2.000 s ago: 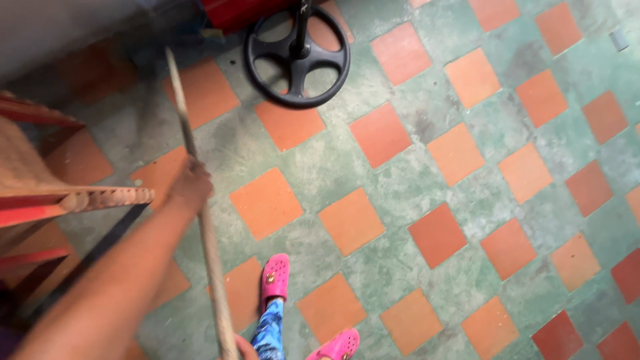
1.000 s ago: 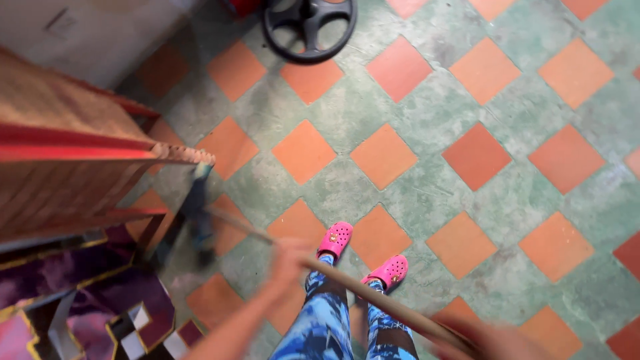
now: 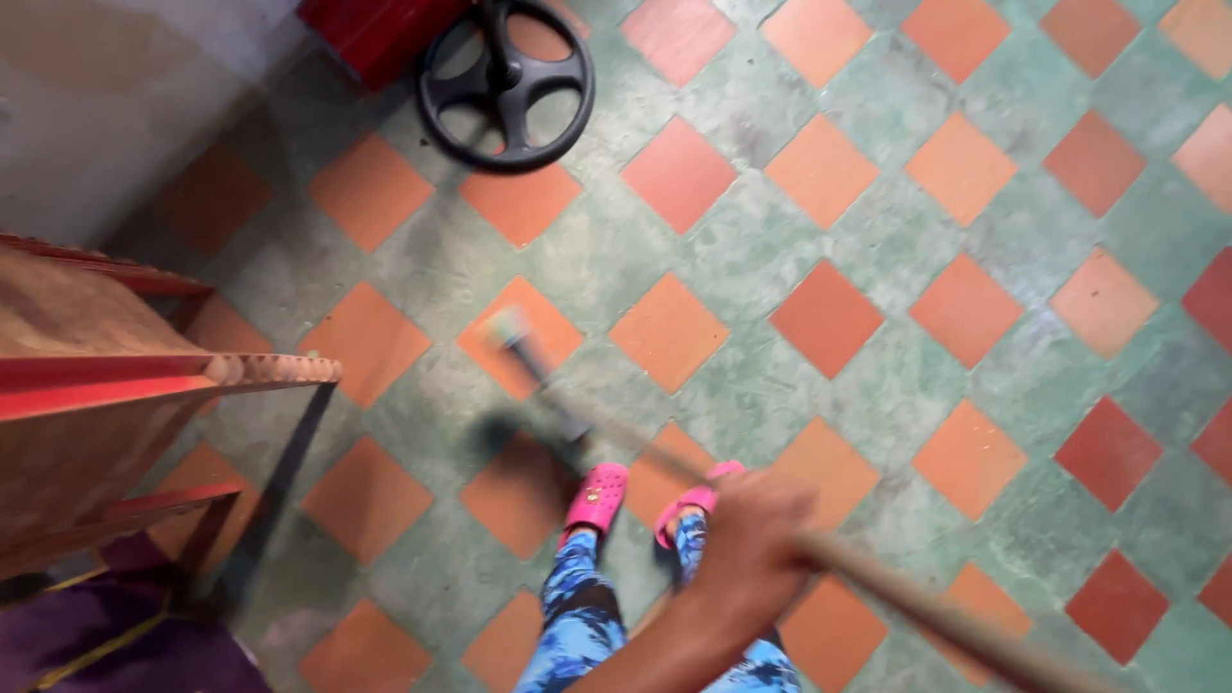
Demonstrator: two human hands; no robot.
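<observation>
My left hand [image 3: 756, 525] is closed around a long wooden pole [image 3: 895, 577], which runs from the lower right edge toward the middle of the floor. At the pole's far end is a narrow, dark, blurred head [image 3: 539, 371] with a pale tip; whether it is a broom, mop or squeegee, I cannot tell. It is over the tiles in front of the feet, with a dark shadow beside it. My right hand is out of view.
Pink clogs [image 3: 599, 493] stand on the green and orange tiled floor [image 3: 751, 385]. A black handwheel [image 3: 510, 87] on a red machine is at the top. Red-edged wooden furniture [image 3: 106, 385] stands at left, above purple patterned fabric [image 3: 106, 626]. A pale wall [image 3: 125, 87] rises at upper left.
The pole's head has swung away from beside the wooden furniture to the floor in front of the feet. My right hand has left the view. The view has shifted.
</observation>
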